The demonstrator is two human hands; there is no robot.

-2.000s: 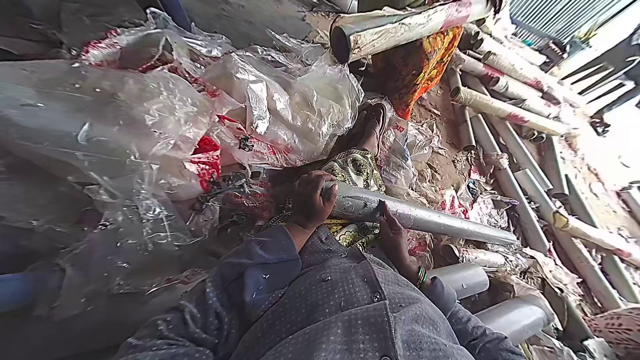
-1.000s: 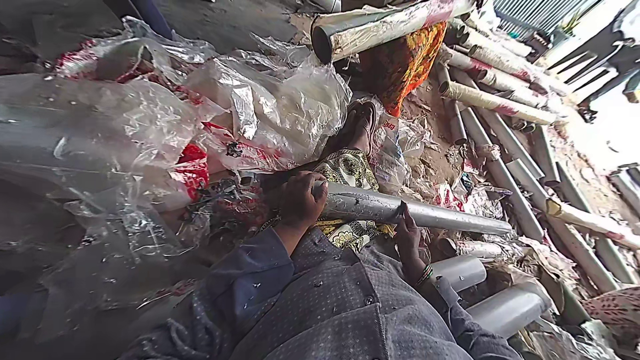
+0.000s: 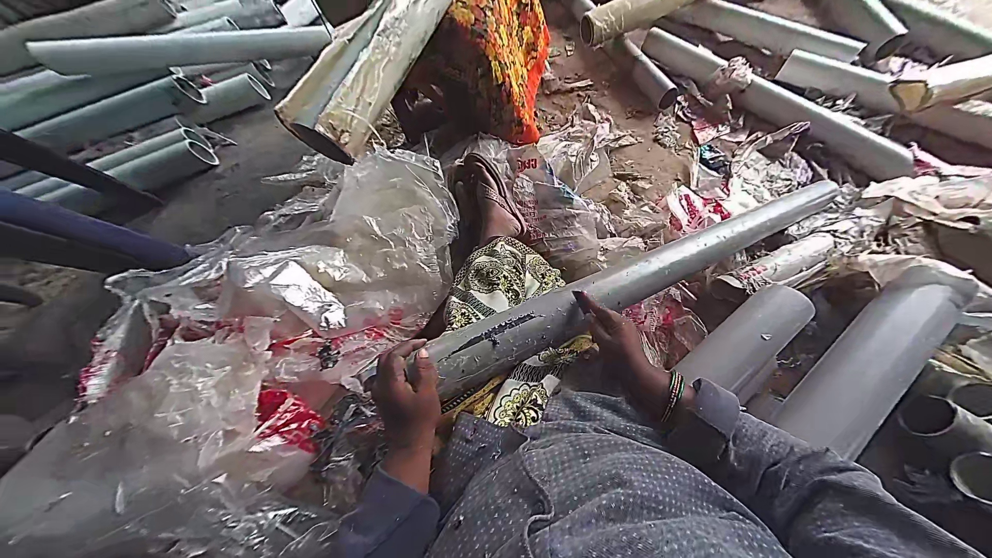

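A long grey pipe (image 3: pixel 666 267) lies slantwise across my lap, over a patterned yellow, black and white cloth (image 3: pixel 504 283). My left hand (image 3: pixel 407 387) is closed around the pipe's near end, fingers over the rim. My right hand (image 3: pixel 620 337) rests against the pipe's underside further along, thumb or finger on its side; a bangle is at that wrist. A dark, ragged mark (image 3: pixel 500 329) runs along the pipe between the hands. Crumpled clear plastic film (image 3: pixel 372 232) lies beside it.
Several pipes lie at the upper left (image 3: pixel 178 46) and upper right (image 3: pixel 783 105). Two larger grey pipes (image 3: pixel 876 356) lie by my right arm. A wrapped pipe (image 3: pixel 380 77) slants beside another person's orange patterned cloth (image 3: pixel 504 62). A sandalled foot (image 3: pixel 492 198) is ahead. Red-printed film is strewn about.
The view has turned, bringing the pipes at the upper left into sight. My left hand has shifted from wrapping over the pipe to its near end, and a dark mark on the pipe now shows.
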